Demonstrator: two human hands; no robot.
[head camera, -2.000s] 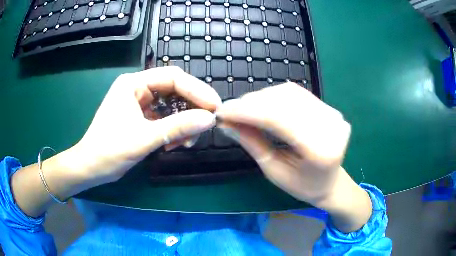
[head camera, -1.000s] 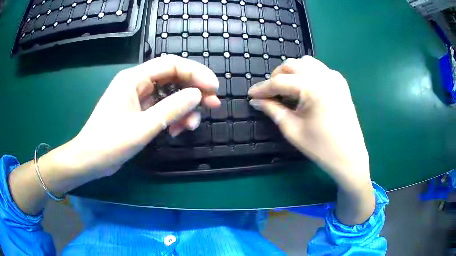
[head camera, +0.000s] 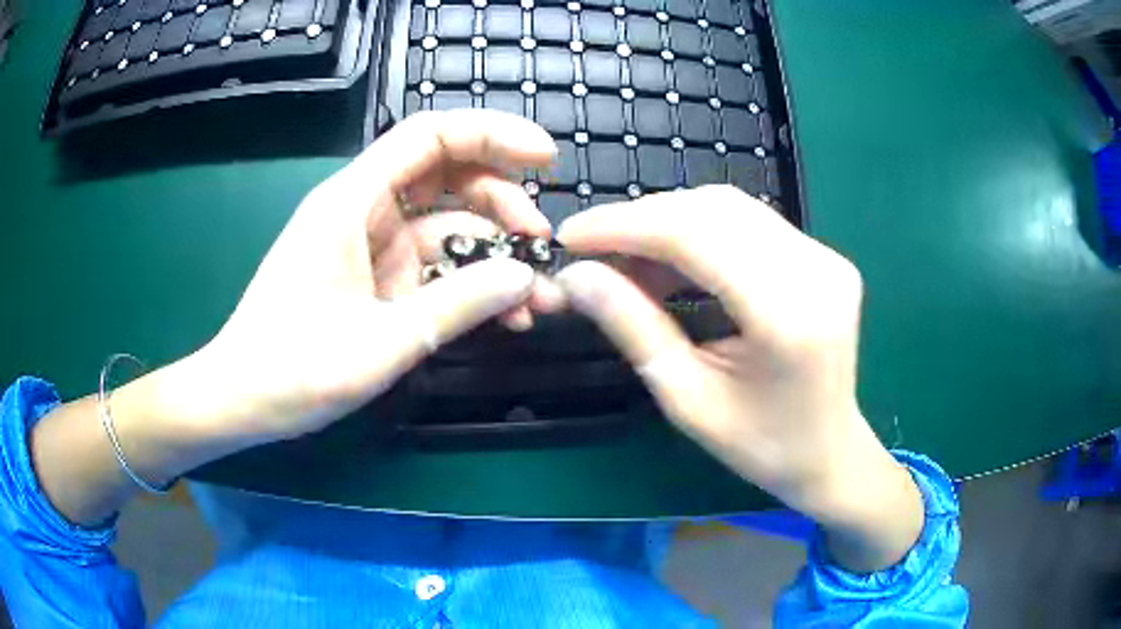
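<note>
My left hand (head camera: 357, 289) holds several small dark parts with silvery round spots (head camera: 498, 247), bunched between thumb and curled fingers. My right hand (head camera: 725, 332) is beside it, with thumb and forefinger slightly apart at the end part of the bunch; whether they grip it is hard to tell. Both hands are above a black tray (head camera: 627, 113) with a grid of pockets and pale, shiny dots at the pocket corners. The hands hide the tray's middle; dark pockets without bright dots show near its front.
A second black gridded tray (head camera: 203, 47) lies at the upper left. Both trays are on a green bench (head camera: 959, 270) with a curved front edge. Blue objects (head camera: 1106, 184) are at the far right edge. A blue smock shows below.
My right hand has moved left from over the tray back to my left hand. My left fingers have opened wider and the bunched parts show more clearly. The view has shifted slightly.
</note>
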